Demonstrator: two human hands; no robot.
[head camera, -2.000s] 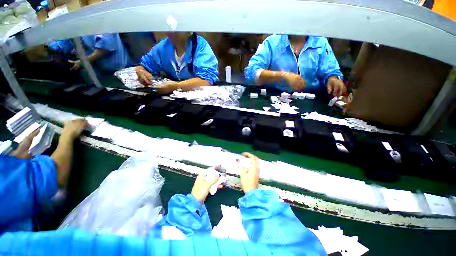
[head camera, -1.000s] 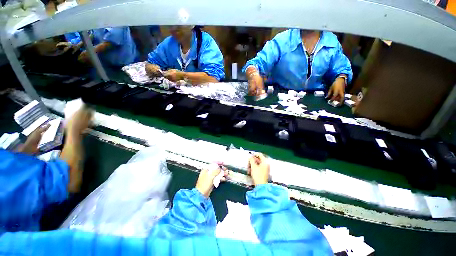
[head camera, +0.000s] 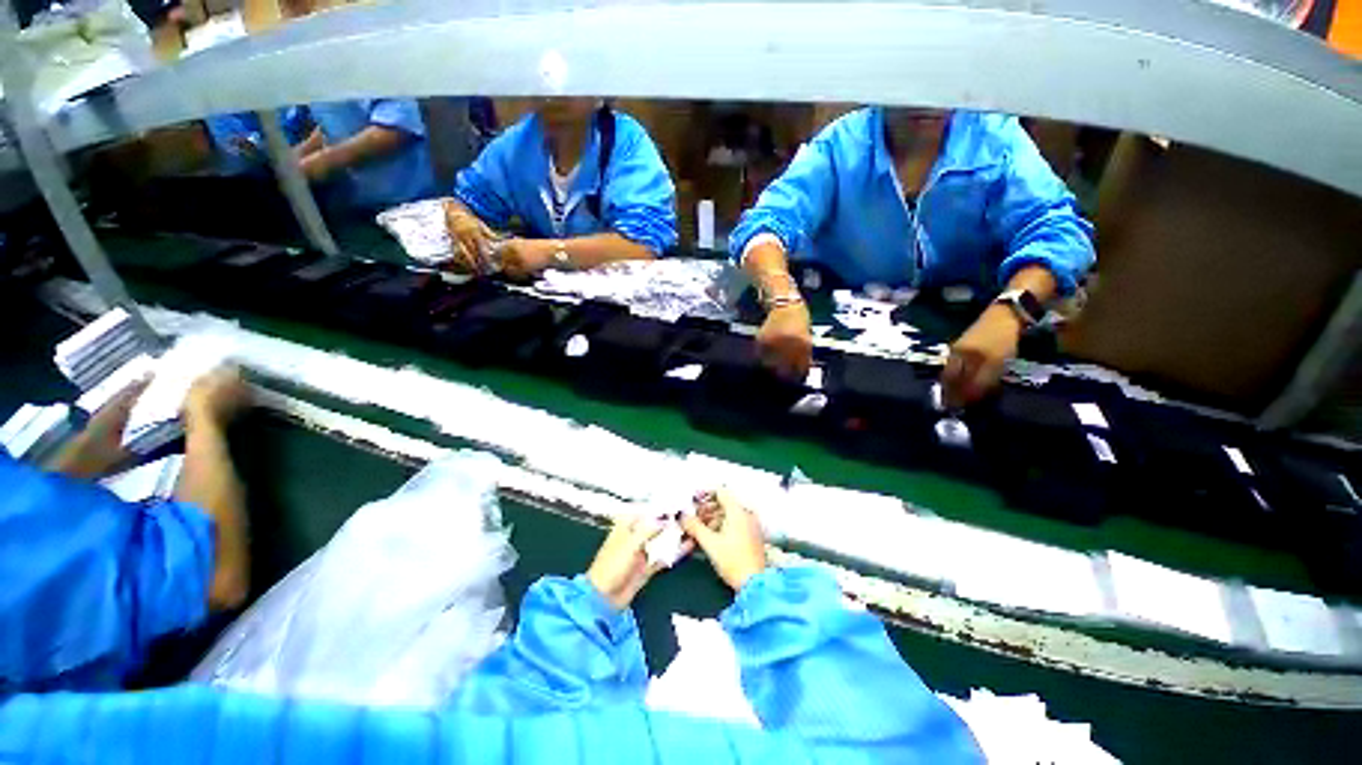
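Note:
My left hand (head camera: 624, 559) holds small white slips (head camera: 666, 541) in its fingers, over the near rail. My right hand (head camera: 726, 538) is beside it, with its fingertips at the slips; whether it grips one is too blurred to tell. A row of flat white items (head camera: 1031, 571) in clear bags lies along the near belt just beyond my hands. A pile of white slips (head camera: 702, 676) lies below my forearms, and more loose slips (head camera: 1031, 729) lie to the right of my right sleeve.
A large clear plastic bag (head camera: 374, 583) lies left of my hands. A worker at left holds white packs (head camera: 162, 392) near stacks. Black boxes (head camera: 881, 401) line the far side of the green belt (head camera: 672, 434). Two workers opposite reach over them. A pale shelf (head camera: 672, 57) crosses overhead.
My right hand has moved left and down to meet my left hand at the slips. The worker opposite at right now reaches into the black boxes. The boxes have shifted right.

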